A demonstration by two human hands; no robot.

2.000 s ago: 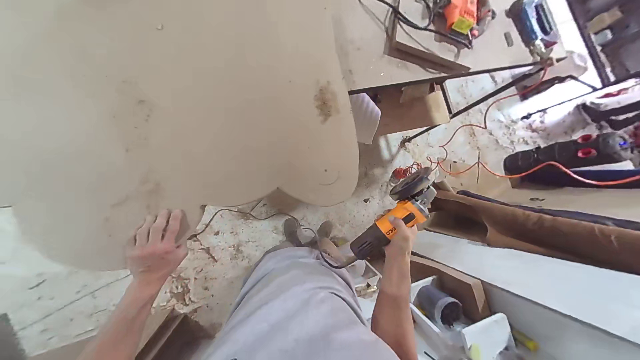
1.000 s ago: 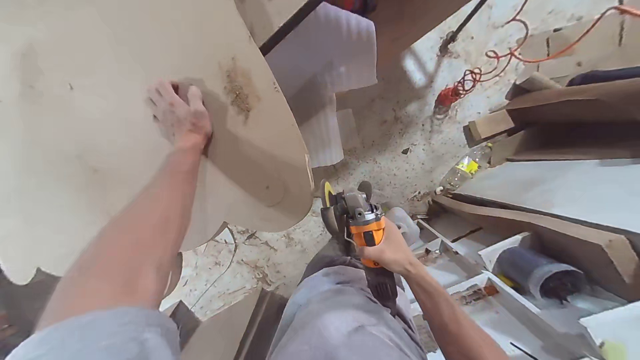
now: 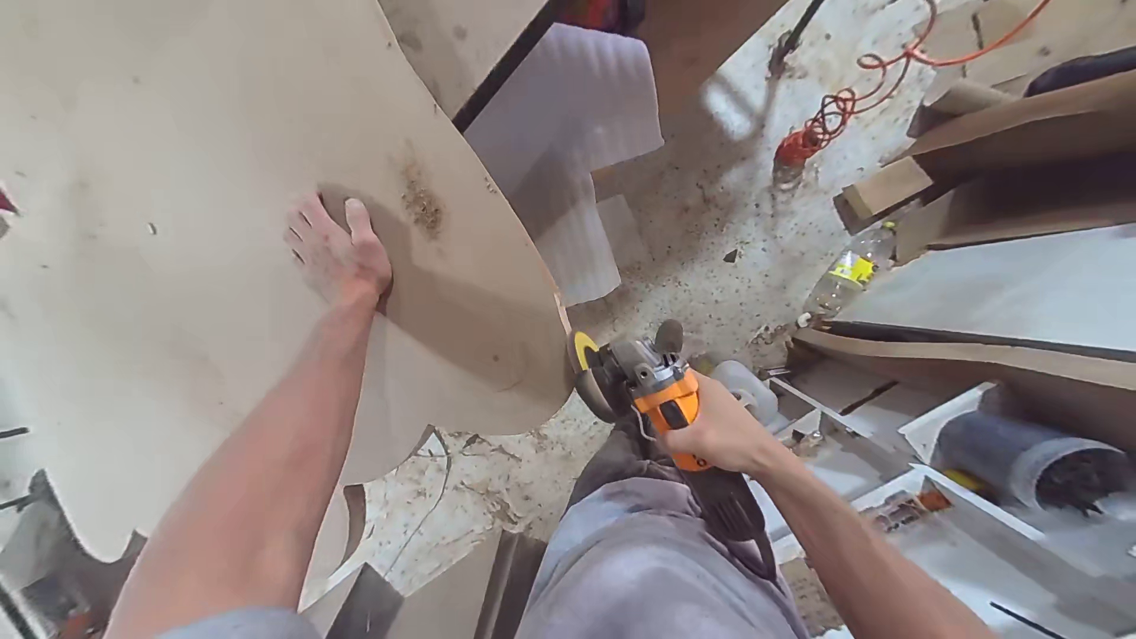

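Observation:
My left hand lies flat with fingers apart on a large curved wooden panel, left of a patch of brown dust. In my right hand is an orange and black angle grinder, held by its body with the head pointing up and left. Its yellow-faced disc is at the panel's rounded right edge; whether the two touch I cannot tell. The grinder's rear end and cord hang down in front of my clothing.
White foam sheet hangs beyond the panel's edge. A coiled orange hose lies on the dusty floor. On the right are a plastic bottle, long boards, white trays and a dark cylindrical container.
From two seconds ago, my left hand has moved from the panel's near edge farther onto its face. The grinder has come to the panel's right edge. The view has shifted markedly.

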